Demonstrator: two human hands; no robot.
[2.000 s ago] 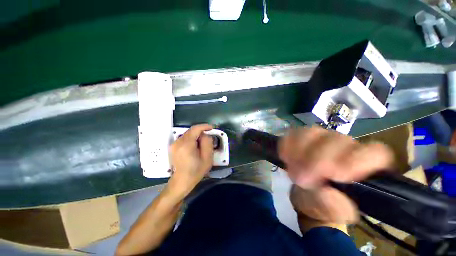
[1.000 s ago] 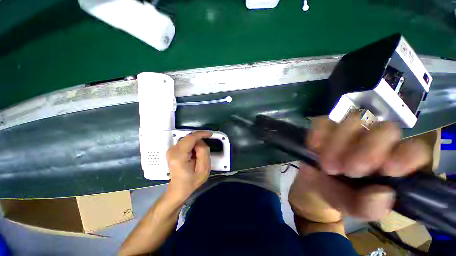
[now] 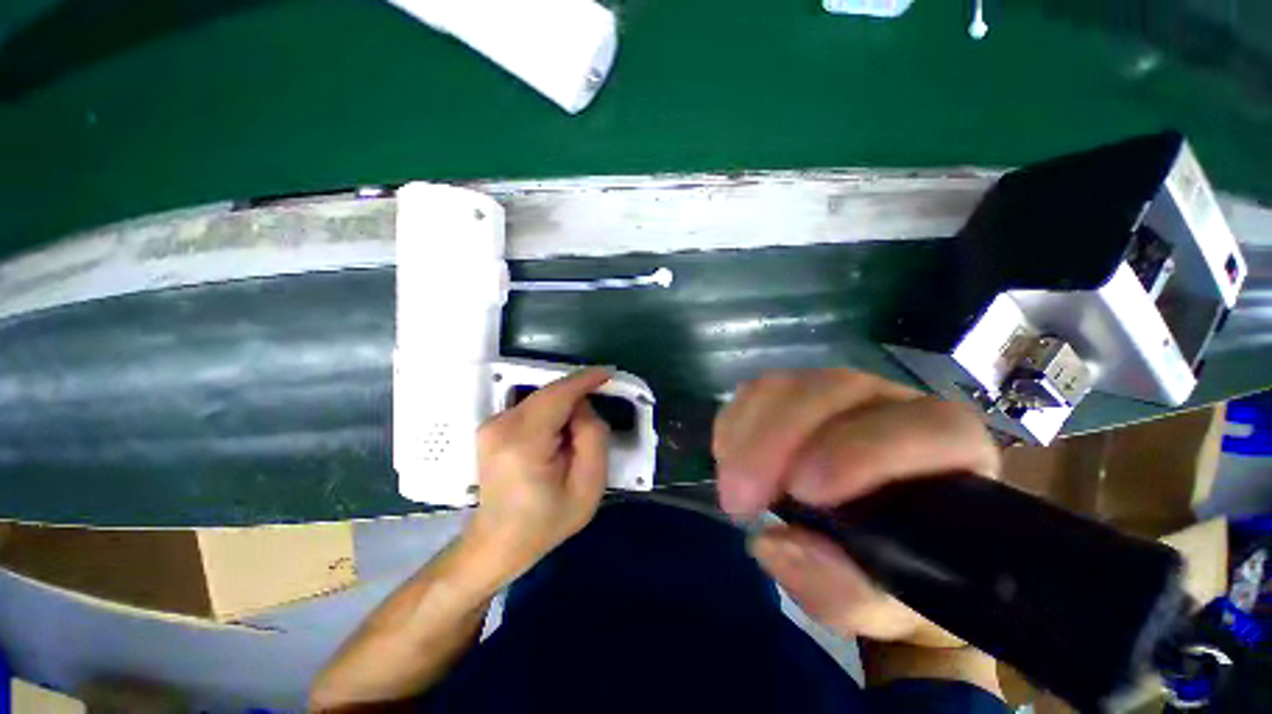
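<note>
A white appliance body [image 3: 447, 335] lies on the dark green ledge, its looped handle [image 3: 635, 439] pointing right. A thin white rod [image 3: 586, 283] with a round end sticks out from its side. My left hand [image 3: 544, 453] grips the looped handle. My right hand [image 3: 851, 488] is closed around the black electric screwdriver [image 3: 1004, 579]; its thin shaft points left toward the handle's lower right corner. Whether the tip touches a screw cannot be told.
The screw feeder [image 3: 1102, 293] stands on the ledge at the right. Beyond the pale rail [image 3: 753, 209], another white body [image 3: 537, 49] lies on the green belt [image 3: 279, 112]. Brown cartons [image 3: 279, 569] are below the ledge, left and right.
My right hand and screwdriver have moved left and down from near the feeder, toward the handle. My left hand keeps its hold. The white body on the belt has moved right.
</note>
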